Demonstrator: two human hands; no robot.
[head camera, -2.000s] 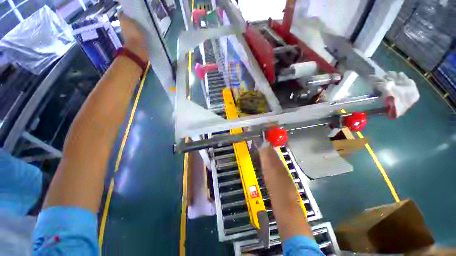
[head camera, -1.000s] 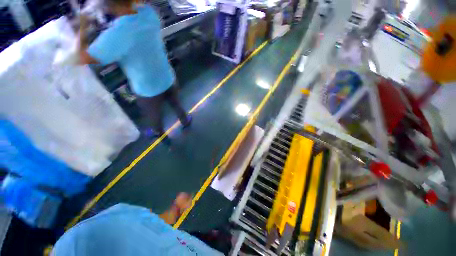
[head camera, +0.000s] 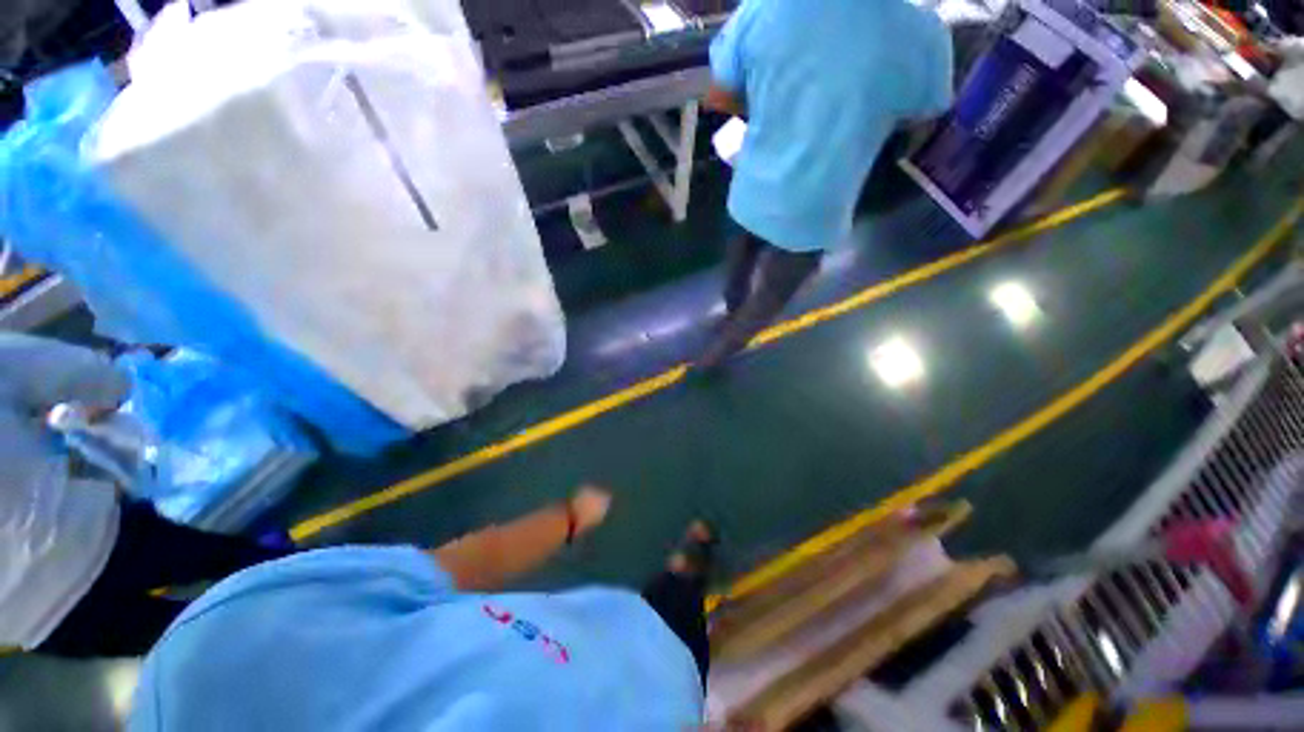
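My left hand (head camera: 589, 508), with a band at the wrist, is low in the middle over the green floor. It is small and blurred, nothing clearly shows in it, and its finger state is unclear. My blue sleeve (head camera: 429, 644) with a red mark fills the lower left. My right hand is out of the picture. A large stack of white foam bags (head camera: 343, 215) stands at the upper left, with blue plastic sheeting (head camera: 243, 308) along its left side. My left hand is apart from it.
A person in a light blue shirt (head camera: 822, 129) stands at a line frame beside a dark printed carton (head camera: 1008, 107). Another person's white sleeve (head camera: 50, 501) is at the left edge. Flattened cardboard (head camera: 858, 615) lies beside the roller conveyor (head camera: 1130, 615) at the lower right.
The view has swung from the taping machine towards the left. The machine has left the picture, and the foam stack and person show farther right. My left hand has come off the machine.
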